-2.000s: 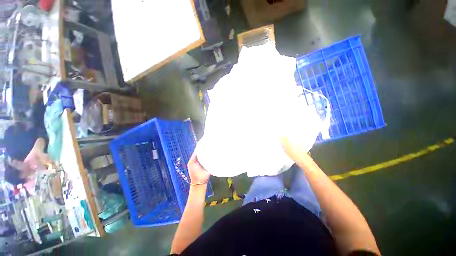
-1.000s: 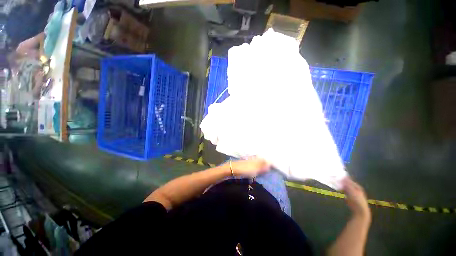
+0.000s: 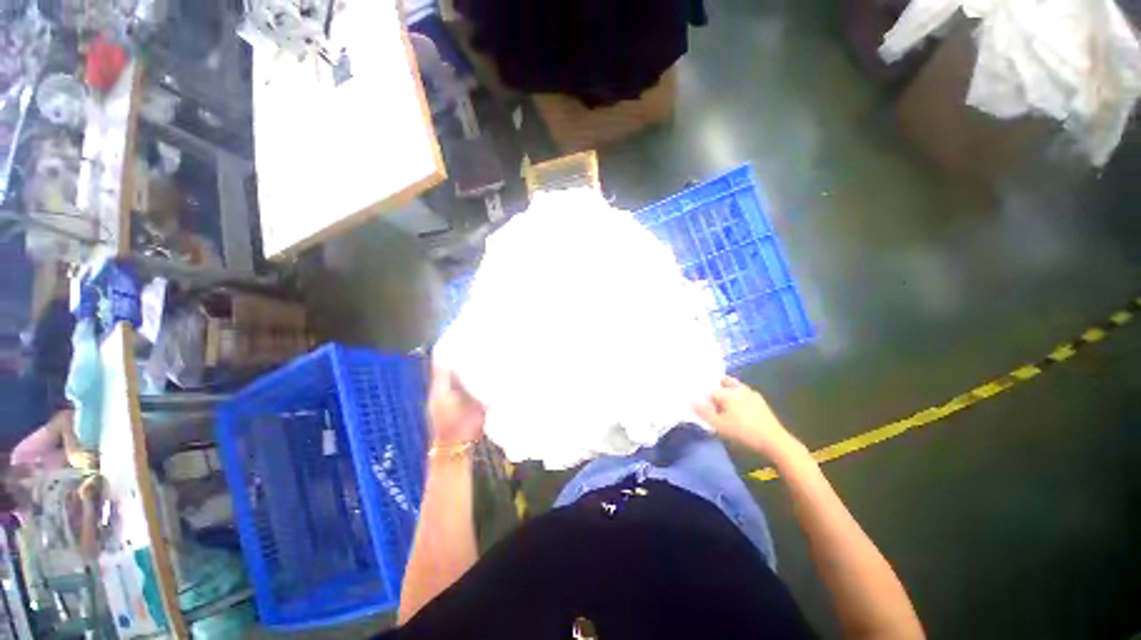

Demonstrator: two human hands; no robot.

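A bright white garment bundle (image 3: 582,325) is held in front of my body, overexposed so its folds do not show. It covers part of a blue plastic crate (image 3: 738,269) behind it. My left hand (image 3: 453,410) grips the bundle's lower left edge, with a bracelet at the wrist. My right hand (image 3: 741,410) grips its lower right edge, the fingertips partly hidden by the cloth.
A second blue crate (image 3: 319,481) stands on the floor at left. A white table (image 3: 344,138) is at upper left. Black garments (image 3: 582,44) lie on a carton (image 3: 613,119) at the top. Off-white garments (image 3: 1057,63) hang at upper right. Yellow-black tape (image 3: 926,415) crosses the floor.
My right hand has moved from the cloth's stretched corner up and left to its side. My left hand has moved left. The cloth is now gathered rounder, and the view has shifted.
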